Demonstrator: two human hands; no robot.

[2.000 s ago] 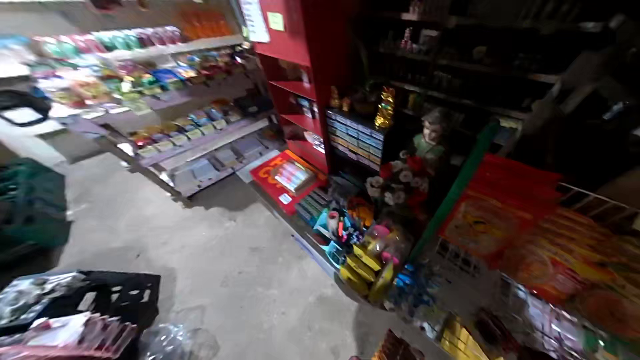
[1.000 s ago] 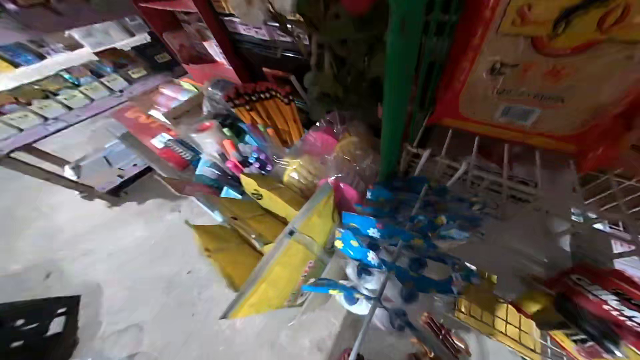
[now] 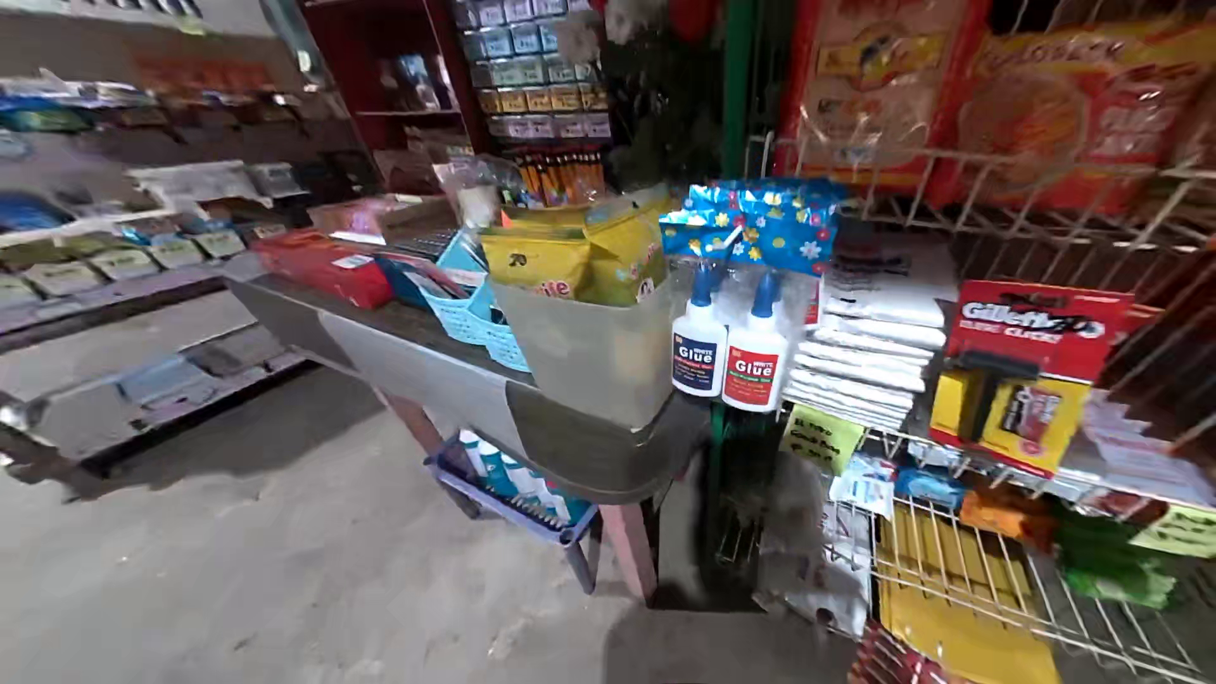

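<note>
Neither of my hands is in the head view. Two white glue bottles with blue caps, one with a dark blue label [image 3: 698, 342] and one with a red label [image 3: 753, 356], hang in clear packs with blue flowered tops [image 3: 774, 223]. To their left, a grey translucent bin [image 3: 594, 356] holding yellow packets [image 3: 537, 261] stands on a dark table [image 3: 560, 442]. Light blue plastic baskets [image 3: 465, 318] and a red box [image 3: 323, 271] are farther left on it. Right of the glue are stacked white packs [image 3: 860, 351] and a carded Gillette razor [image 3: 1021, 380].
A white wire rack [image 3: 1007, 598] fills the right side, with red packages [image 3: 1026, 123] above and yellow envelopes [image 3: 950, 608] below. Under the table is a purple basket [image 3: 508, 503]. Stocked shelves [image 3: 123, 271] line the left. A green post [image 3: 736, 85] rises behind the glue.
The view has moved a lot, closer to the table's end and the wire rack. The glue bottles and the grey bin now show from the side.
</note>
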